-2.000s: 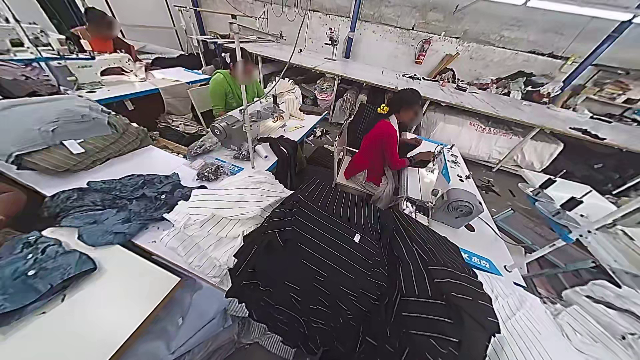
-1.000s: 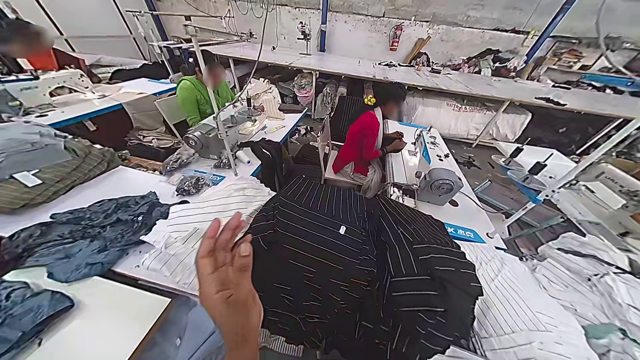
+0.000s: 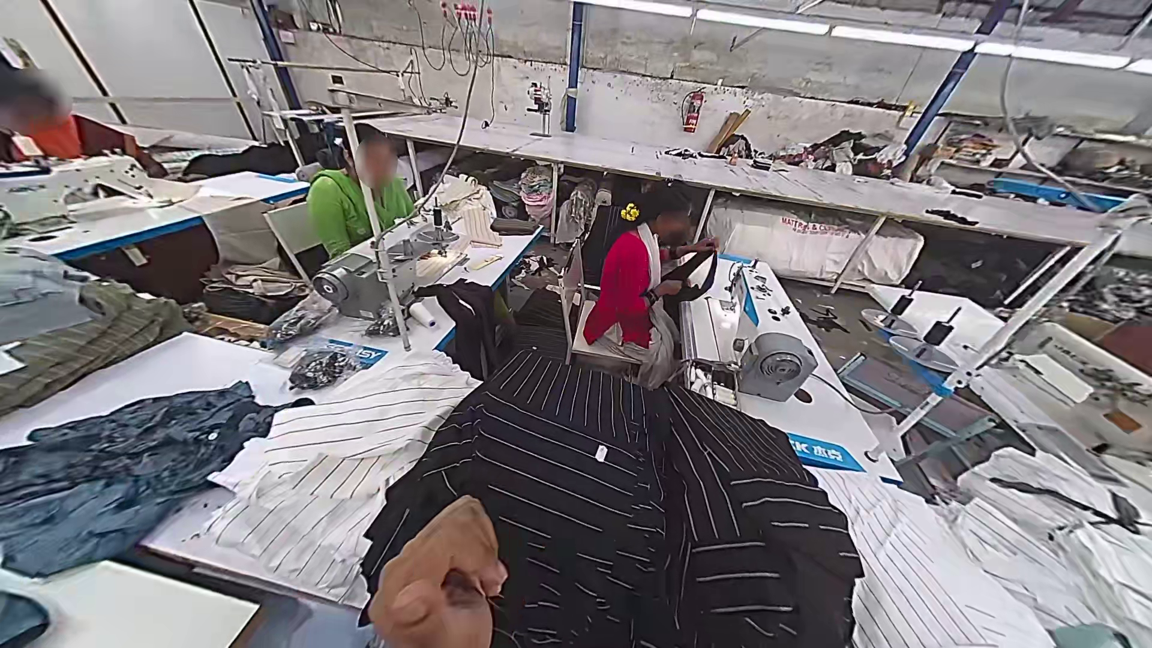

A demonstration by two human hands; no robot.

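One bare hand of mine shows at the bottom, left of centre; I take it as my left hand. Its fingers look bent, and nothing can be made out in them. It is over the lower left part of a black fabric pile with white stripes, which bears a small white tag. Whether the hand touches the cloth is not plain. White striped fabric lies left of the black pile, and more white striped fabric lies at its right. My right hand is out of view.
Dark blue crumpled garments lie at left, above a white board. Beyond the black pile, a person in red sits at a sewing machine. A person in green sits behind another machine. A metal stand rises at right.
A hand absent two seconds ago came up with its fingers spread; it is now lower, with fingers bent. The person in red now holds up dark cloth.
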